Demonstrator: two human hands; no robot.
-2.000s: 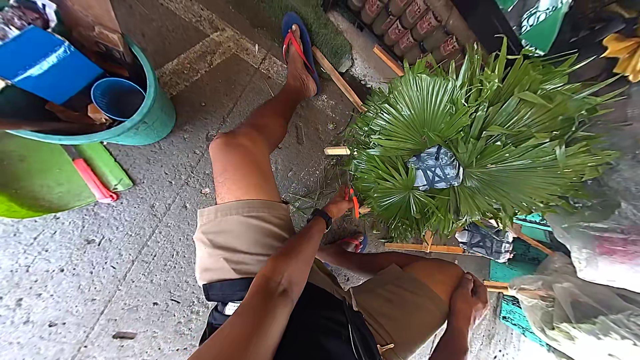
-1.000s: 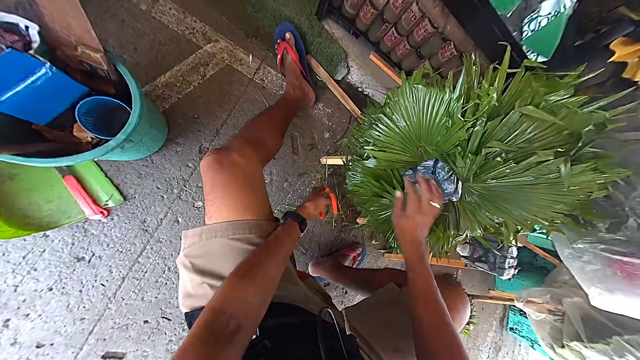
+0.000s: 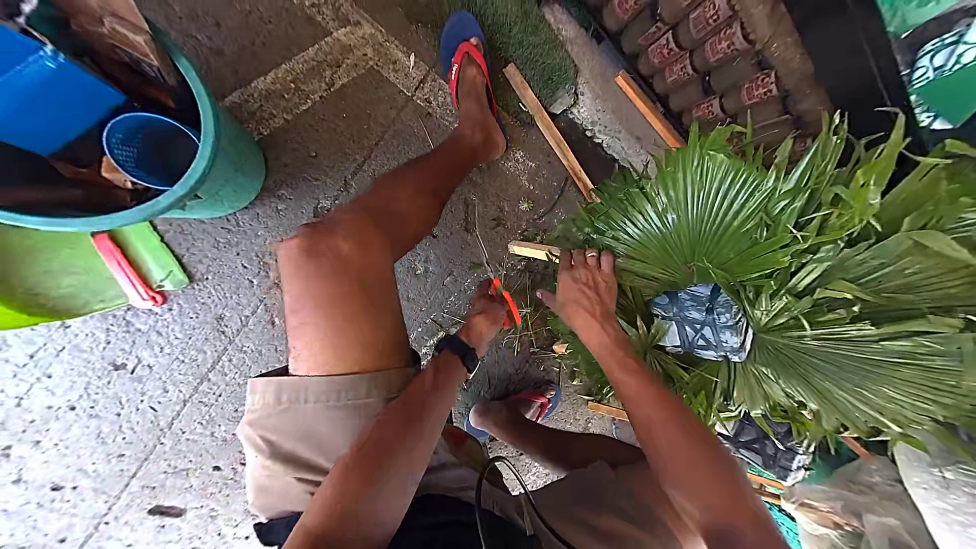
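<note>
My left hand [image 3: 485,319], with a dark watch at the wrist, is closed around an orange-handled tool [image 3: 506,305]; its working end cannot be made out. To its right, my right hand [image 3: 585,288] wears a ring and lies palm down at the edge of the fan-shaped green palm leaves [image 3: 686,221]. Its fingers touch or cover part of a wooden stick [image 3: 532,250], and the thumb stands apart. A bundle wrapped in clear and dark plastic [image 3: 703,322] sits in the middle of the leaves. Thin clippings lie on the pavement between my hands.
A green tub [image 3: 236,164] with a blue basket [image 3: 151,151] stands at upper left, a green dustpan [image 3: 61,274] below it. More wooden strips [image 3: 550,131] lie near the leaves. Stacked cylinders [image 3: 724,46] fill the upper right; clear plastic sheeting [image 3: 854,496] is at lower right.
My right hand was on my knee, then over the plastic-wrapped bundle; now it is at the wooden stick on the leaves' left edge. My left hand keeps the orange-handled tool. The view is closer in.
</note>
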